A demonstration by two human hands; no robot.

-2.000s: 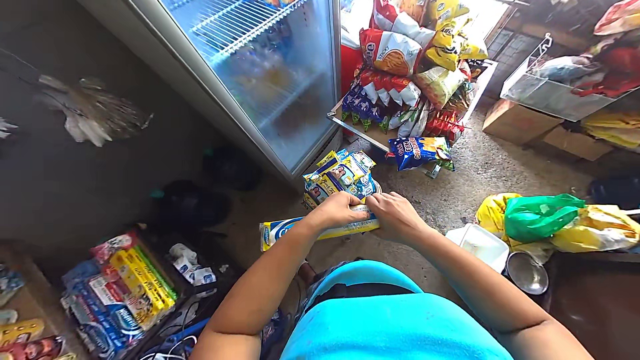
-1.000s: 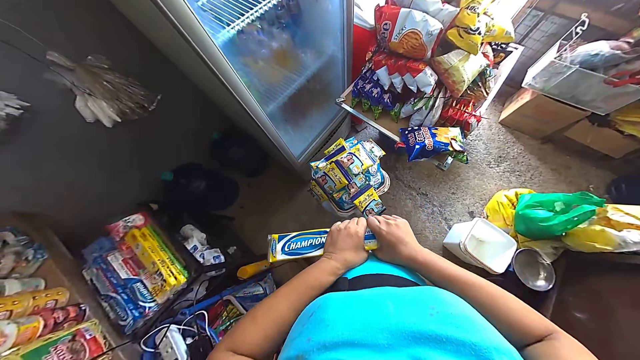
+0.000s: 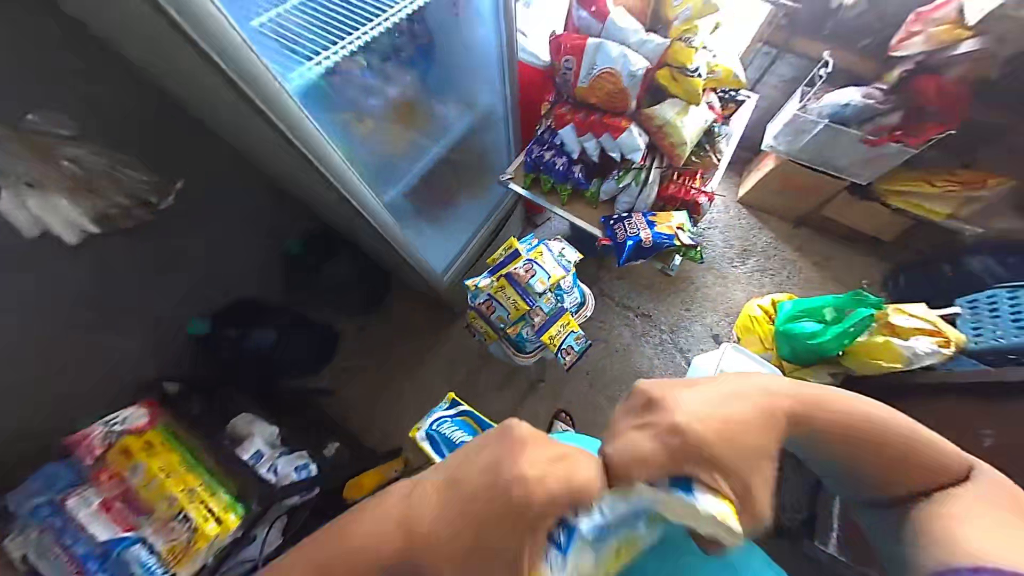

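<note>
My left hand [image 3: 512, 488] is closed on a long blue, white and yellow Champion bar package [image 3: 452, 428], whose left end sticks out past the knuckles. My right hand [image 3: 696, 448] grips the package's other part, which looks bent or torn and is blurred below the two hands. Both fists are close together in front of my blue shirt. Beyond them on the floor stands a container heaped with Birch Tree milk sachets [image 3: 520, 300]. Most of my fingers are hidden behind the hands.
A glass-door fridge [image 3: 400, 136] stands at upper left, beside a rack of snack bags [image 3: 600, 72]. Plastic bags [image 3: 828, 328] and a white container [image 3: 732, 362] are at right. Boxed and packaged goods [image 3: 160, 488] lie at lower left.
The package was straight between my hands; its right part is now bent or torn downward. Both hands have come up closer to the camera.
</note>
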